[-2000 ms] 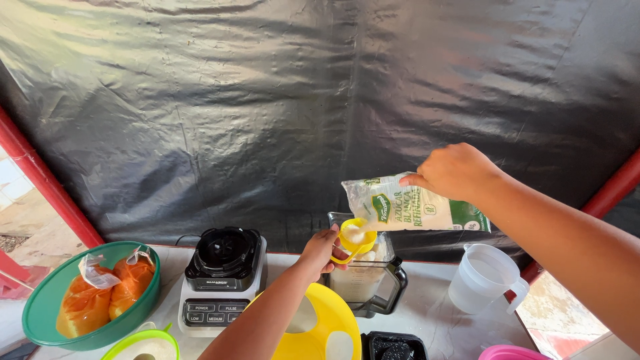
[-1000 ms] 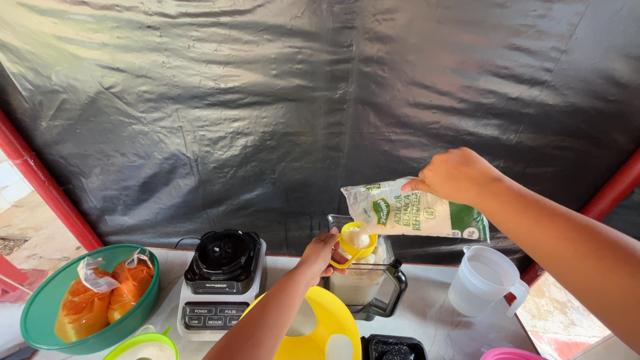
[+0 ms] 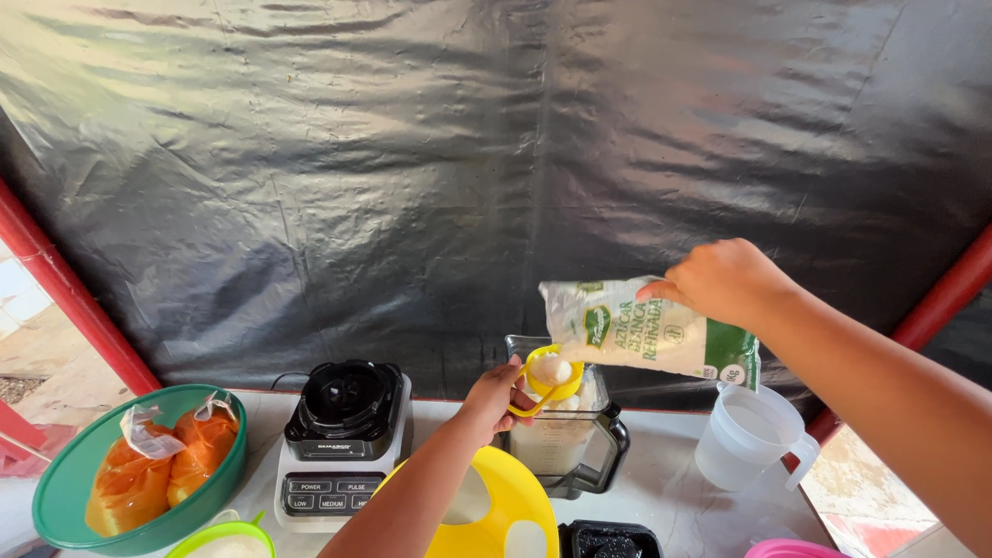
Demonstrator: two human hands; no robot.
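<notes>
My left hand [image 3: 496, 395] grips the handle of a small yellow plastic cup [image 3: 552, 372], which holds heaped white sugar. It is over the mouth of a clear blender jar [image 3: 552, 446] with a black handle and pale contents. My right hand [image 3: 717, 283] pinches a plastic sugar bag [image 3: 620, 329], tilted so that its open end meets the cup's rim. Left of the jar stands the blender base [image 3: 341, 446] with its buttons. A yellow plastic item with cutouts [image 3: 523, 488] is partly behind my left forearm.
A green basin [image 3: 46, 496] with orange-filled plastic bags [image 3: 136, 480] stands on the left, near a green-rimmed strainer [image 3: 263, 535]. A translucent pitcher [image 3: 748, 442] is at the right. A black container [image 3: 651, 535] and a pink item [image 3: 794, 549] lie at the front; black sheeting [image 3: 387, 178] hangs behind.
The white sugar in the yellow cup has risen into a heap. Both hands stay in nearly the same place, with the bag still tilted over the cup.
</notes>
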